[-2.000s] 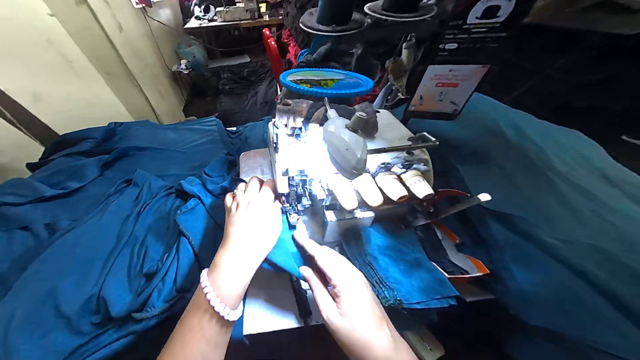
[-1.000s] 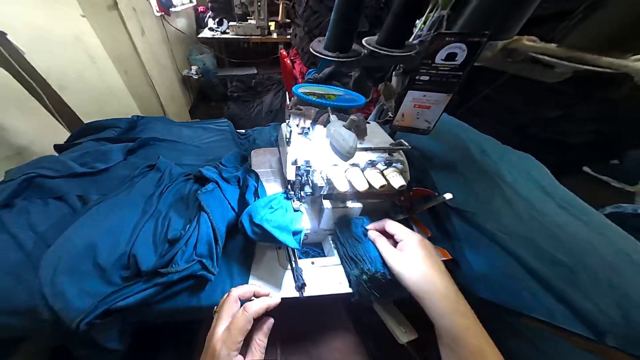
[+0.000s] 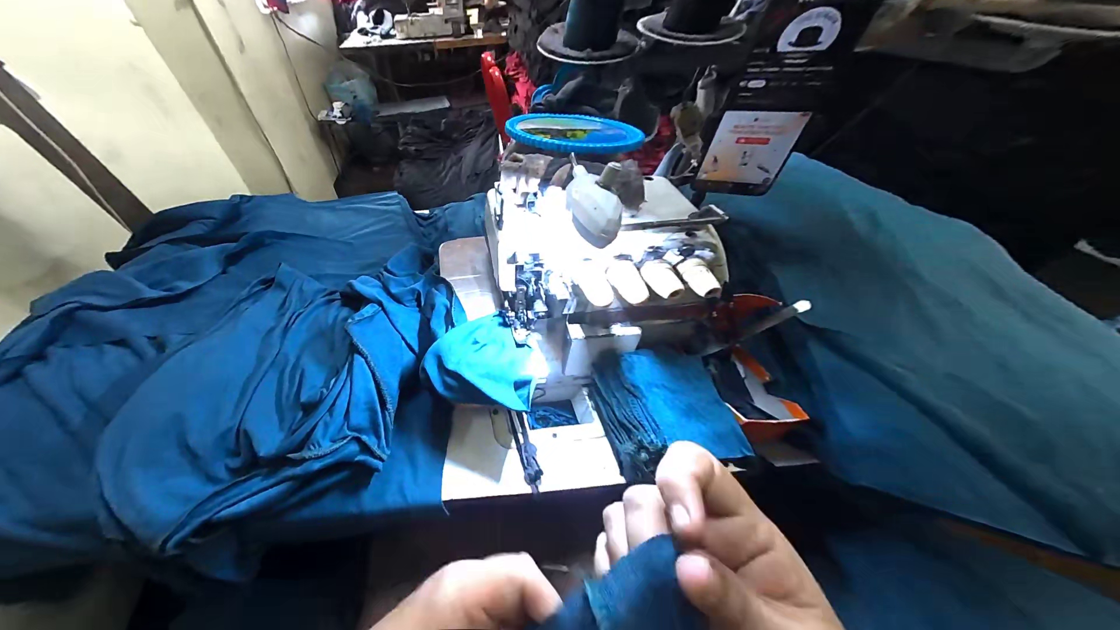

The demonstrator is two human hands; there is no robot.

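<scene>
Low in the view, my right hand (image 3: 726, 542) pinches a small blue fabric piece (image 3: 643, 582) between thumb and fingers. My left hand (image 3: 477, 591) is at the left edge of that piece with its thumb and fingers closed on it, partly cut off by the frame. Beyond the hands stands a lit overlock sewing machine (image 3: 604, 236), with a bright blue cloth (image 3: 481, 360) lying at its needle area. A stack of blue fabric pieces (image 3: 687, 398) rests on the right of the machine's white bed.
Blue garments (image 3: 254, 376) are heaped at the left. A large blue-green cloth (image 3: 945, 350) drapes over the right side. Thread spools (image 3: 595, 26) stand behind the machine, near a blue-rimmed oval tray (image 3: 575, 133). An orange-edged box (image 3: 766, 411) sits beside the stack.
My right hand has moved from the stack toward me and now holds a fabric piece. My left hand has come rightward to meet it. The cloth at the needle remains there.
</scene>
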